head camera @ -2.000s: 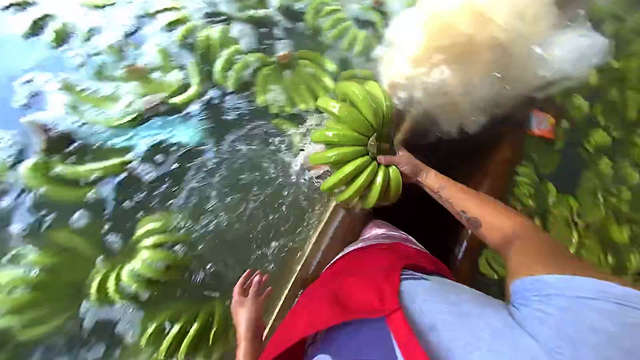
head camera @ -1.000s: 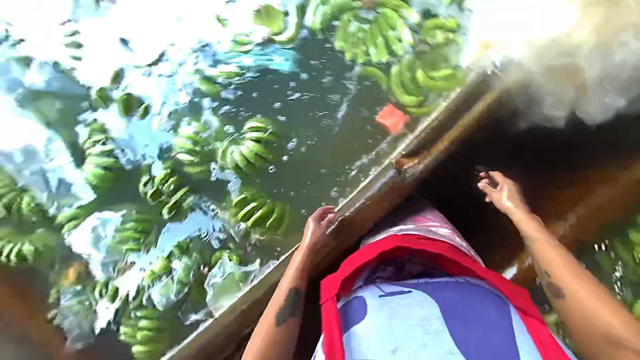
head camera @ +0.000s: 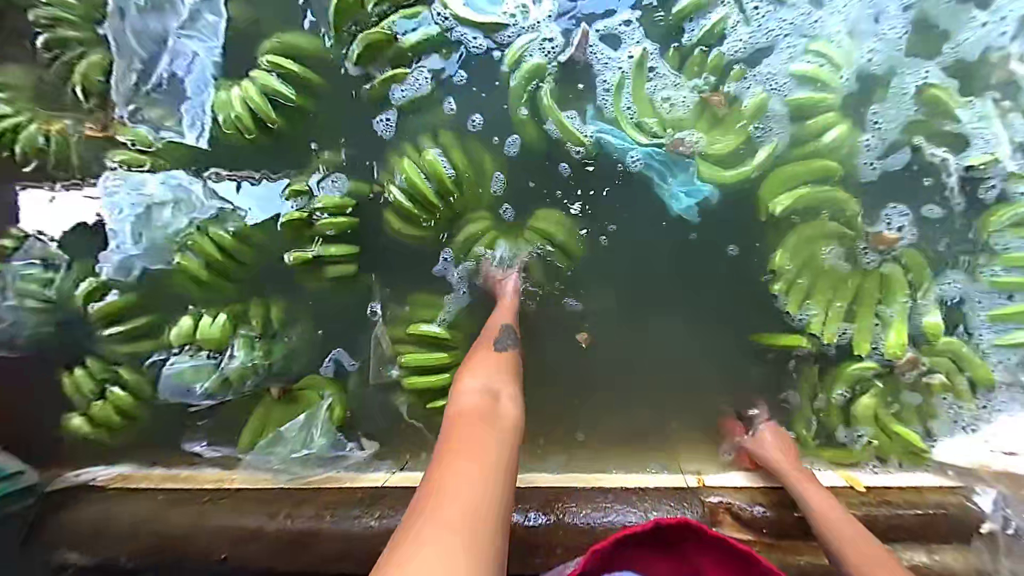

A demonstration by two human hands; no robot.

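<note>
My left hand (head camera: pixel 502 280) reaches into the water at the near edge of a half-sunk hand of green bananas (head camera: pixel 516 234); splashing hides its fingers, so a grip cannot be made out. Just behind it floats another hand of green bananas (head camera: pixel 440 180). At the lower right, my right hand (head camera: pixel 766 444) is partly in the water near the tank's rim, on a blurred red object (head camera: pixel 734 442). To the right of that hand lies a banana cluster (head camera: pixel 872 400).
The wet tank ledge (head camera: pixel 320 512) runs across the front. Many banana hands (head camera: pixel 832 272) float on both sides, with clear plastic sheets (head camera: pixel 160 224) at left and a teal plastic piece (head camera: pixel 664 168) among foam at the back.
The view has swung to face the water. My left hand has gone from the rim into the water. My right hand, which held bananas two seconds ago and none one second ago, is now at the red object.
</note>
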